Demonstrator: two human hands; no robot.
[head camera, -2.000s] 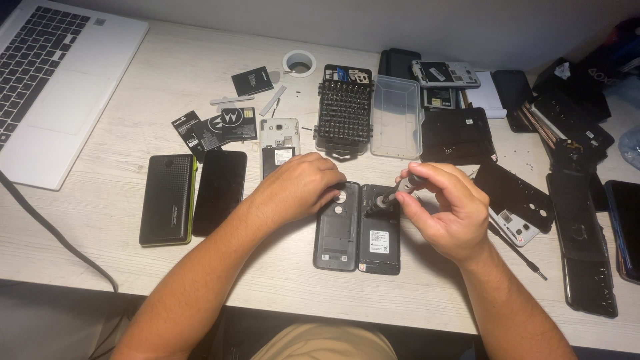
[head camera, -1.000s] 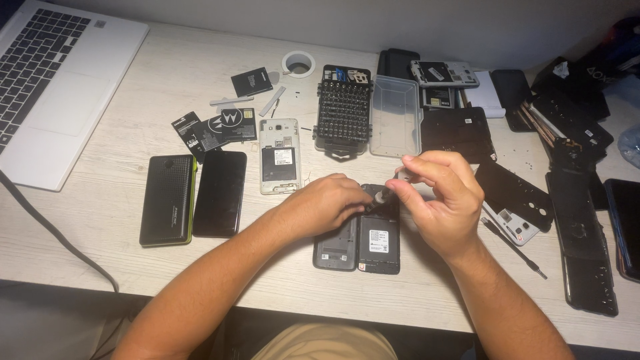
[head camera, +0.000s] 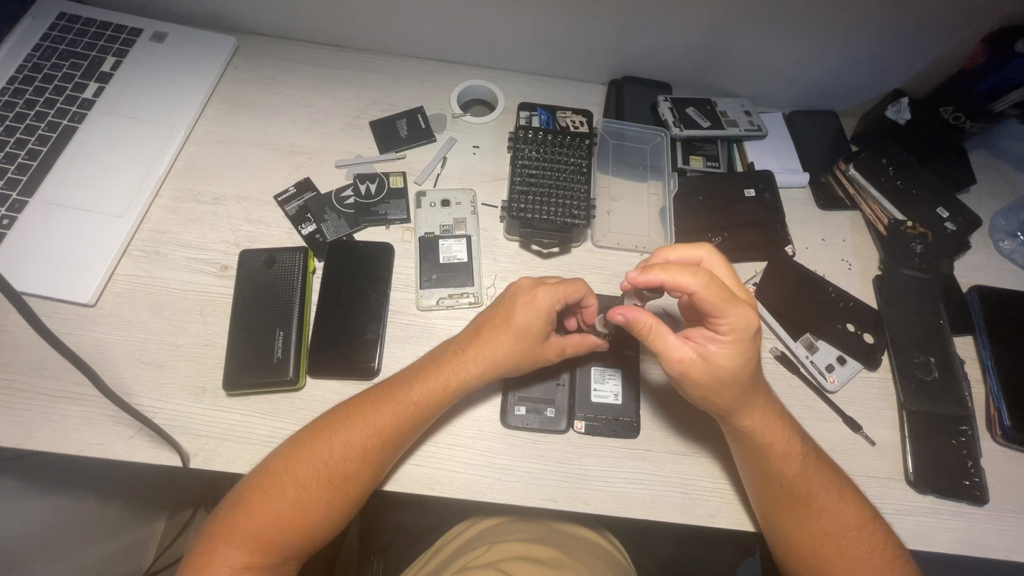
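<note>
An opened smartphone (head camera: 607, 400) with its battery showing lies back up near the table's front edge. Its grey back cover (head camera: 536, 400) lies inside up along its left side. My left hand (head camera: 552, 324) covers the upper part of the cover, fingertips at the phone's upper end. Between both hands is a small tool with a pale tip (head camera: 602, 323); its kind is hard to tell. My right hand (head camera: 692, 320) pinches its upper part between thumb and fingers, above the phone. Whether my left fingers grip the tool or only touch beside it cannot be told.
A screwdriver bit case (head camera: 549, 180) with its clear lid (head camera: 634, 184) stands behind. An opened white phone (head camera: 448, 248), loose batteries (head camera: 384, 200), a power bank (head camera: 266, 320) and a dark phone (head camera: 352, 310) lie left. A flexible shaft (head camera: 824, 398) and several phone parts lie right. A laptop (head camera: 104, 144) sits far left.
My left hand has moved right, from the back cover's upper left edge to the phone's upper end beside the tool. My right hand stays above the phone, with its fingers differently bent.
</note>
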